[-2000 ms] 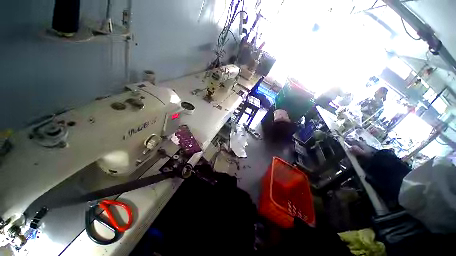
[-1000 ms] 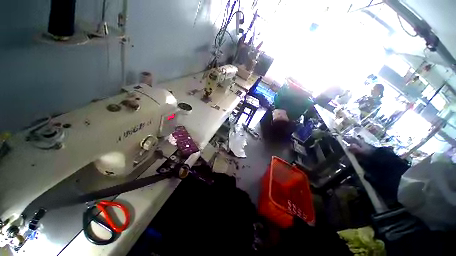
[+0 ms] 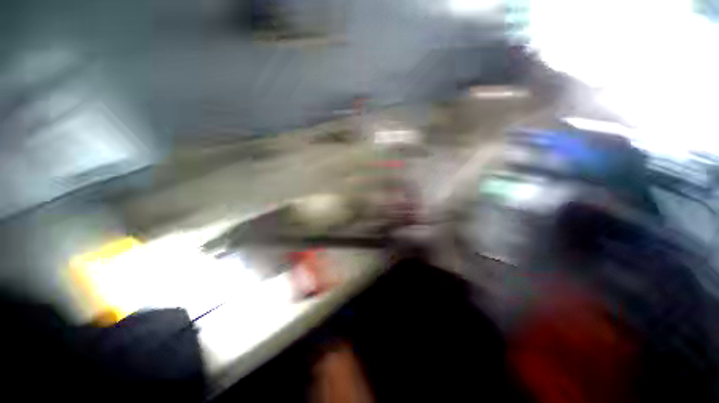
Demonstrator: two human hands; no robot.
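The whole head view is blurred. The cream sewing machine (image 3: 236, 177) lies across the left and middle. The red scissor handle (image 3: 310, 271) is a smear on the pale table (image 3: 268, 338), below the machine head. Dark cloth (image 3: 150, 342) is bunched at the lower left, beside the white lamp glare. A bare hand, probably my right hand (image 3: 340, 376), is partly in view at the bottom edge, against a black cloth mass (image 3: 434, 330). Its fingers and any hold are unclear. My left hand is not visible.
A yellow edge (image 3: 98, 271) borders the glare at left. A blurred orange-red basket (image 3: 571, 346) is at the lower right. A blue-grey wall (image 3: 213, 79) stands behind the machine. Blurred blue and dark objects lie at the right.
The view has swung left, so the machine, scissors and basket sit further right. Dark cloth, the yellow edge and part of a hand have come into view. The picture is now heavily blurred.
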